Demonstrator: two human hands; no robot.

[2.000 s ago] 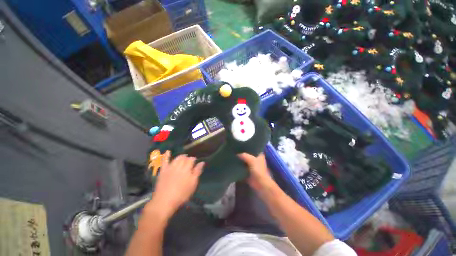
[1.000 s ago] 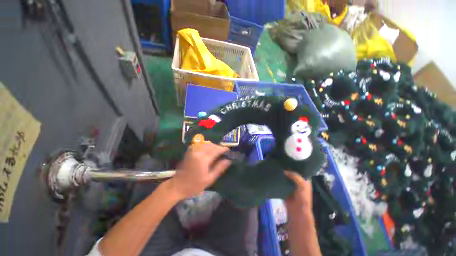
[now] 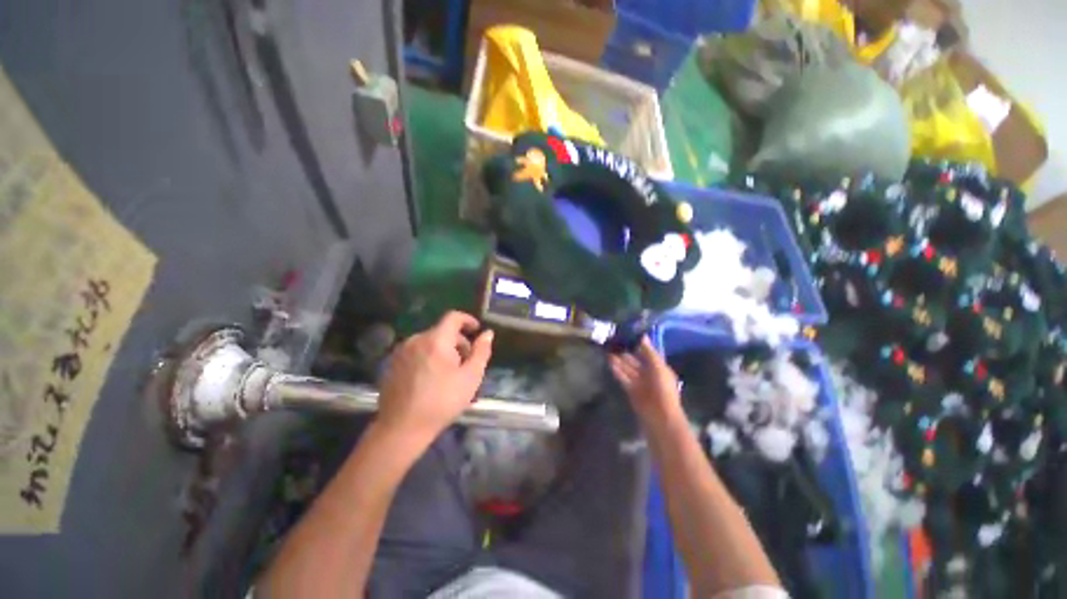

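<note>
The dark green plush wreath (image 3: 573,263) lies ahead of my hands, with the blue top of the scale (image 3: 550,310) showing through its hole. Its gingerbread man, red patch and snowman face up. My left hand (image 3: 433,372) is empty, fingers loosely curled and apart, above the shiny metal nozzle (image 3: 515,413). The nozzle's end is bare. My right hand (image 3: 646,377) is at a dark part just below the wreath's near right edge. Whether its fingers grip anything cannot be told.
The grey machine (image 3: 293,152) with a yellow sheet (image 3: 70,351) stands left. Ahead is a cream basket (image 3: 632,105) with yellow cloth. A blue crate (image 3: 796,252) of white fill and a blue tub (image 3: 860,503) are right. A wreath pile (image 3: 983,351) lies beyond, beside bags.
The wreath has moved from between my hands up and away onto the scale, and turned. My left hand has let go of it. The view has swung right.
</note>
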